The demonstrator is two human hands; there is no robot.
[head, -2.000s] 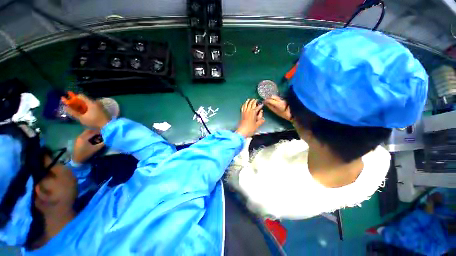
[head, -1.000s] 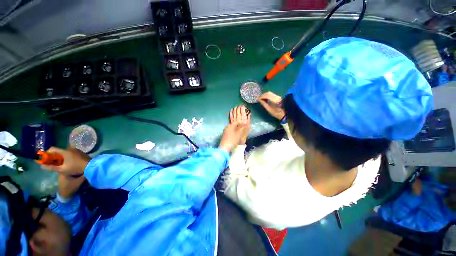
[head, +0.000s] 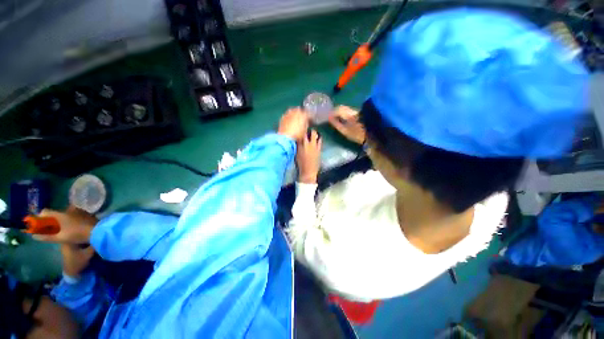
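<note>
My left hand (head: 293, 124) reaches out in a blue sleeve to the left edge of a round speckled grey dish (head: 318, 107). Its fingertips are blurred, so I cannot tell whether they hold anything. A white-topped worker's left hand (head: 308, 153) is just below mine, with a small dark thing at its fingers. That worker's other hand (head: 347, 124) is at the dish's right side. An orange screwdriver (head: 355, 66) lies above the dish, tip towards it. My right hand is not in view.
Black parts trays (head: 213, 71) stand at the back and left. A blue-capped head (head: 480, 79) blocks the right. At left, another worker's hand (head: 69, 225) holds an orange screwdriver (head: 42, 225) near a second round dish (head: 87, 193). White bits (head: 228, 161) lie on the mat.
My left hand has moved up and left off the white-topped worker's left hand towards the dish edge. The left worker's screwdriver hand has lowered. The view has shifted.
</note>
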